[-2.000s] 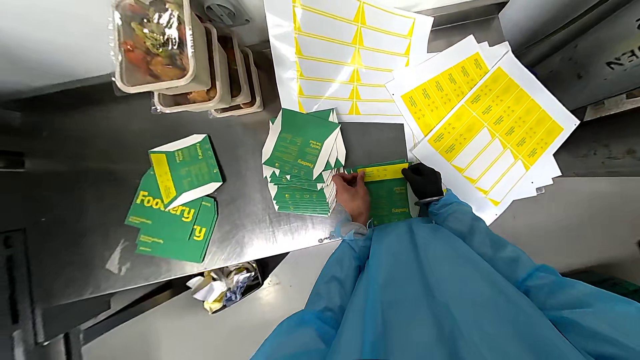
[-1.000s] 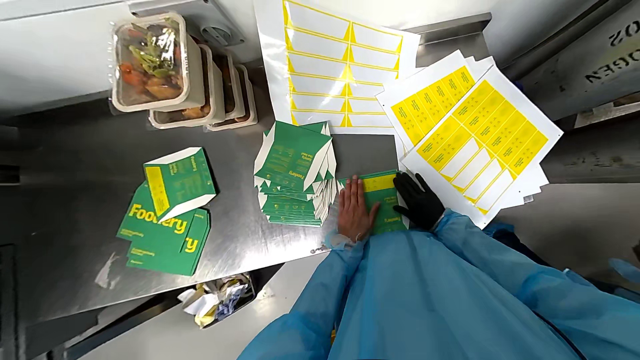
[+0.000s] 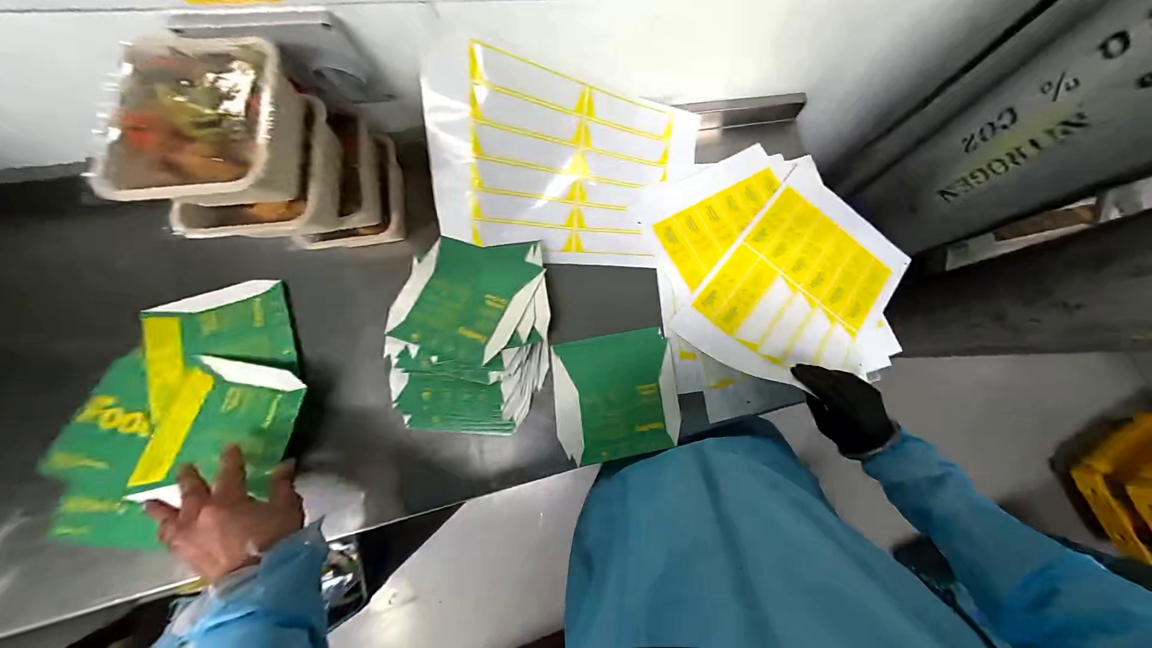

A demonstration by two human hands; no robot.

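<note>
My left hand [image 3: 229, 517], bare and slightly blurred, has its spread fingers on the lower edge of a green card sleeve with a yellow label [image 3: 171, 427]. That sleeve overlaps another labelled green sleeve [image 3: 247, 326] and plain green sleeves [image 3: 99, 459] at the left. My right hand [image 3: 844, 409], in a black glove, touches the lower edge of the yellow label sheets [image 3: 810, 256]; whether it grips them I cannot tell. Between the hands, a stack of green sleeves with white flaps [image 3: 468, 306] stands beside a single green sleeve [image 3: 621, 396] lying at the table's front edge.
Stacked film-sealed food trays [image 3: 193, 126] stand at the back left. A mostly peeled label backing sheet [image 3: 558, 162] leans at the back. The steel table's front edge [image 3: 432, 513] runs below the sleeves. A box with crumpled waste [image 3: 342, 576] is under it; a yellow crate [image 3: 1116, 486] is at right.
My left hand has moved from the sleeve in front of me to the left pile, where a second labelled sleeve now lies. My right hand has moved right to the label sheets. An unlabelled sleeve lies in front.
</note>
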